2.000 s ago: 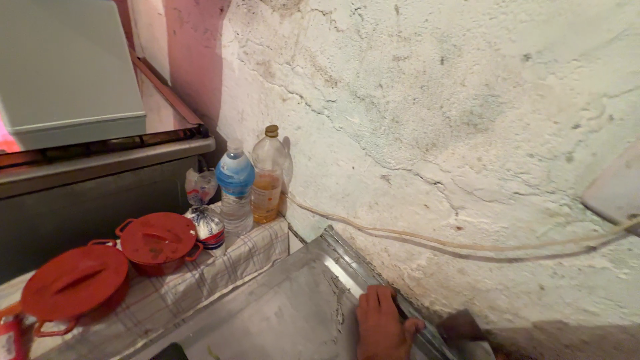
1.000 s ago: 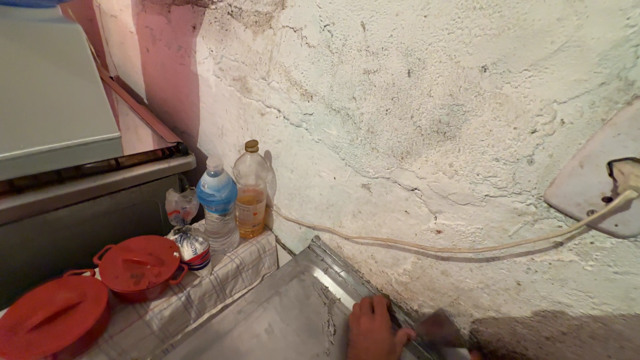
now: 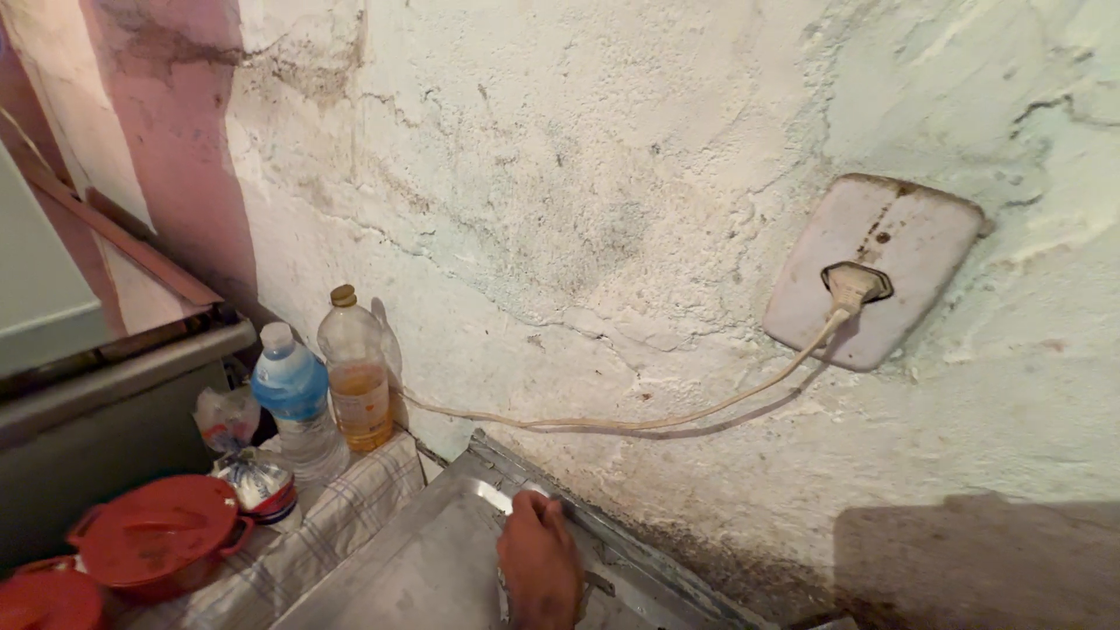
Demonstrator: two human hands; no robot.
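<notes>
My left hand (image 3: 540, 560) rests over the grey metal sink or counter surface (image 3: 420, 560), close to its raised rim along the wall. Its fingers are curled; whether they hold something is unclear. A small dark, flat-edged piece (image 3: 599, 583) shows just right of the hand, too little of it visible to name. My right hand is out of view.
Left of the metal surface, a checked cloth (image 3: 328, 525) bears red lidded pots (image 3: 162, 534), a tied plastic bag (image 3: 254, 481), a blue-labelled bottle (image 3: 293, 394) and a bottle of amber liquid (image 3: 359, 394). A cord (image 3: 630, 425) runs along the rough wall to an outlet plate (image 3: 910, 245).
The view has swung right, bringing the whole outlet plate in. My left hand's fingers are more curled than before. The dark flat piece that showed right of the hand is now mostly out of sight.
</notes>
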